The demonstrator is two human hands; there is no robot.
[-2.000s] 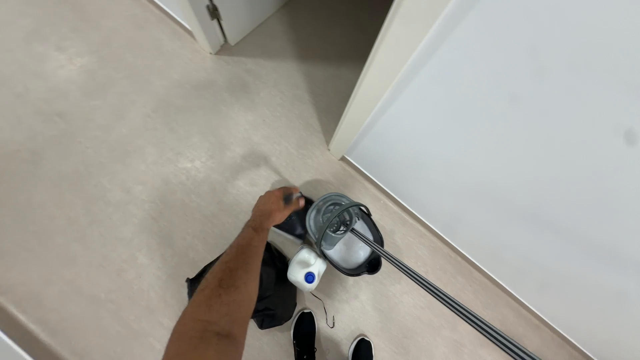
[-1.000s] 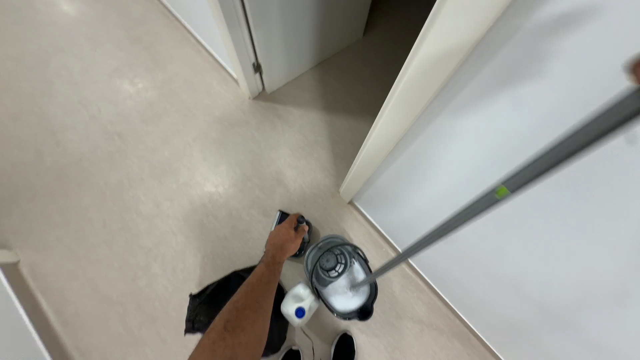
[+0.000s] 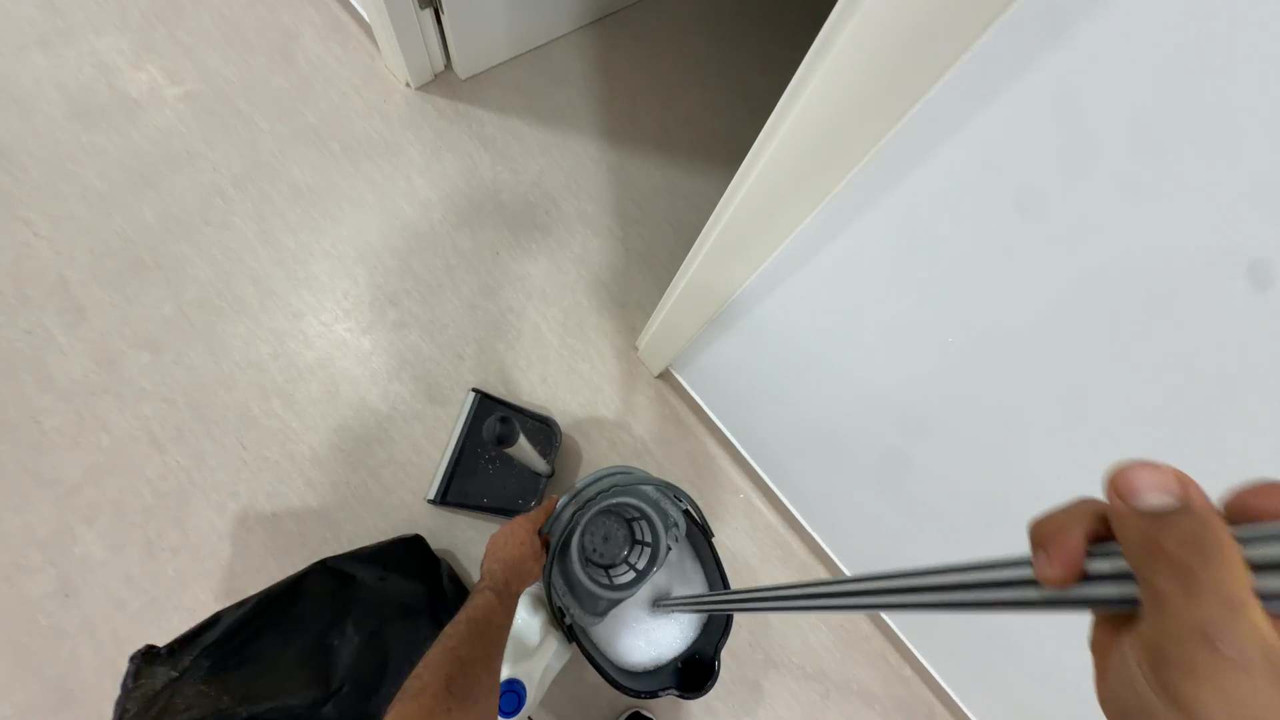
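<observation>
My right hand (image 3: 1160, 590) is closed around a grey metal mop handle (image 3: 900, 592), whose lower end goes down into white foam (image 3: 650, 625) in a dark mop bucket (image 3: 700, 665). What lies under the foam is hidden. A grey wringer basket (image 3: 612, 545) sits in the bucket's upper left part. My left hand (image 3: 518, 550) is at the bucket's left rim, by its carrying handle; its fingertips are partly hidden, so its grip cannot be told. Just above that hand, a black dustpan (image 3: 500, 455) with bits of debris lies on the floor.
A black plastic bag (image 3: 310, 630) and a white jug with a blue cap (image 3: 530, 645) stand left of the bucket. The white wall (image 3: 980, 330) runs along the right. A door frame (image 3: 760, 220) and open door (image 3: 520, 30) are at the top.
My left hand has left the dustpan, which it was touching one second ago, and moved to the bucket's rim. My right hand has come fully into view on the handle, which lies at a flatter slant.
</observation>
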